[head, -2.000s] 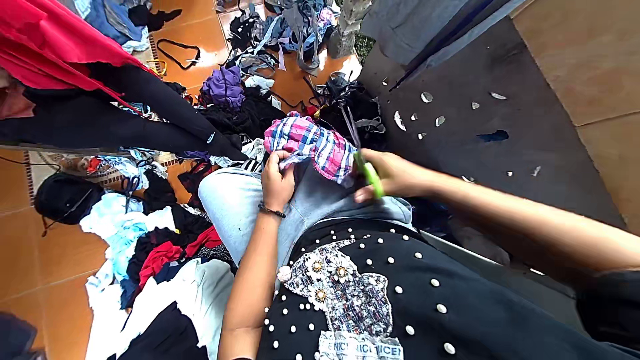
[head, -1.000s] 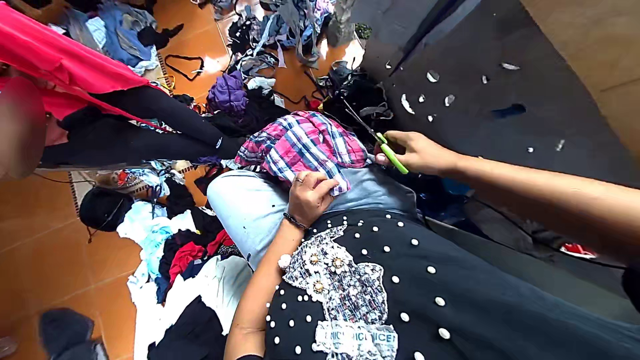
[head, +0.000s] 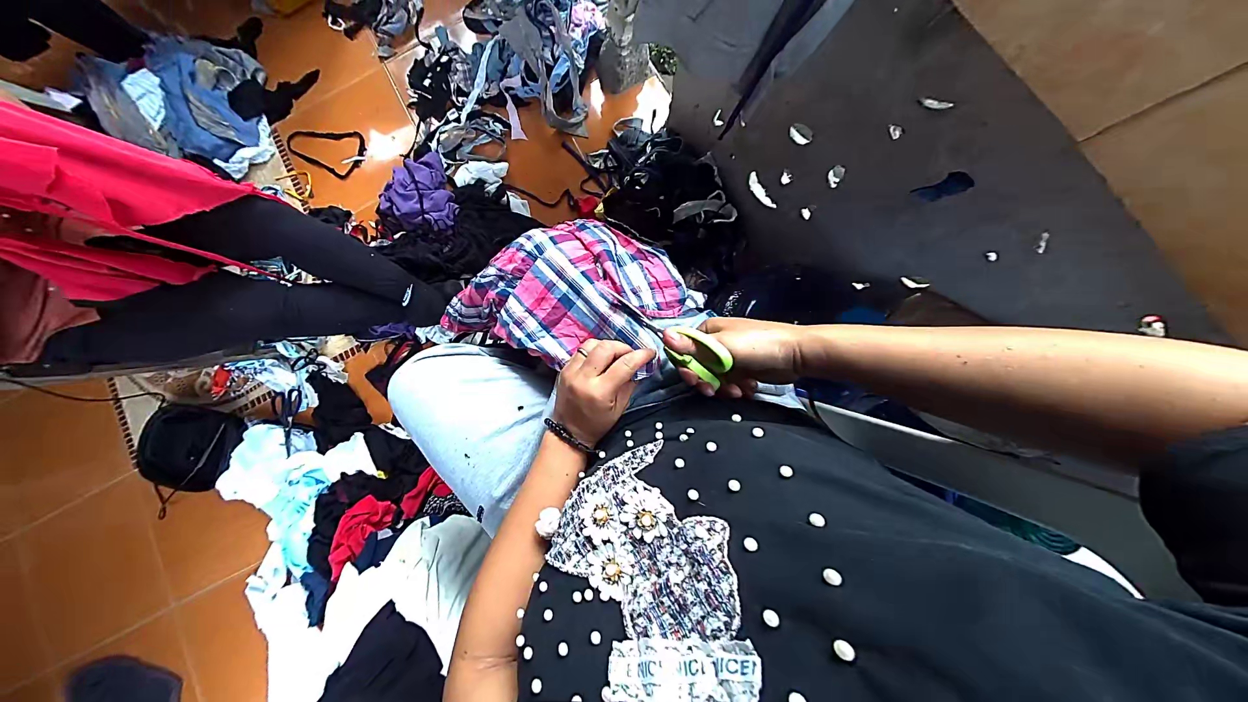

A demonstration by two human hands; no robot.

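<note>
A pink, white and navy plaid cloth (head: 575, 283) lies bunched over my lap, on light blue jeans (head: 468, 414). My left hand (head: 597, 385) pinches its near edge between thumb and fingers. My right hand (head: 746, 353) is closed around the green handles of a pair of scissors (head: 704, 361), just right of my left hand. The scissor blades point up and left against the plaid cloth; how far apart they are cannot be told.
Clothes pile up on the orange tiles: a purple cloth (head: 419, 192), black fabric (head: 673, 185), denim pieces (head: 200, 97), white cloth (head: 390, 585). A black cap-like item (head: 188, 447) lies left. Another person's black-clad leg (head: 292, 263) is close by. A grey panel (head: 877, 146) stands right.
The scissors, clear of the cloth's right edge one second ago, are now against it beside my left hand. The plaid cloth was more tightly bunched two seconds ago and is now more spread.
</note>
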